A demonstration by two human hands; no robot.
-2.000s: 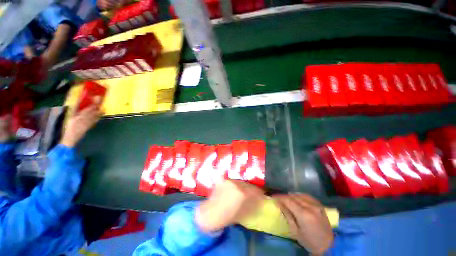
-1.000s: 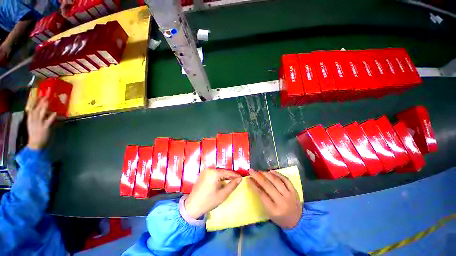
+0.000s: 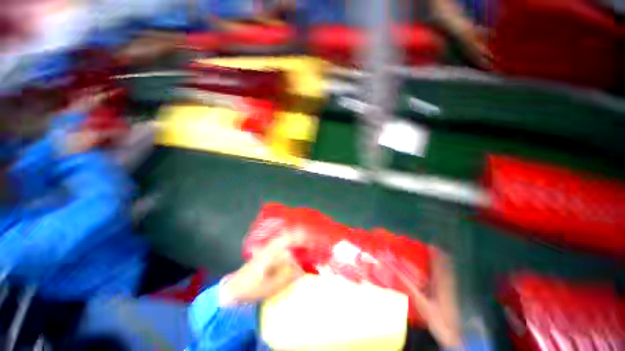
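The frame is strongly blurred. The pale-yellow sticker sheet (image 3: 334, 314) is at the bottom middle, below a row of red retail boxes (image 3: 322, 236). My left hand (image 3: 266, 273) is at the sheet's upper left corner, by the boxes; what its fingers hold cannot be told. My right hand (image 3: 442, 301) is at the right end of the box row, beside the sheet; its fingers are blurred and its grip cannot be told. No sticker can be made out.
A red block of boxes (image 3: 558, 202) is by the pale rail (image 3: 438, 188) at right, with slanted boxes (image 3: 572, 312) below it. A grey upright (image 3: 379, 89) rises behind. The yellow board (image 3: 199, 130) and a neighbouring worker's blue sleeve (image 3: 82, 206) are at left.
The view has swung left and blurred. My hands have moved apart: the right hand has left the sheet's top edge for the right end of the row.
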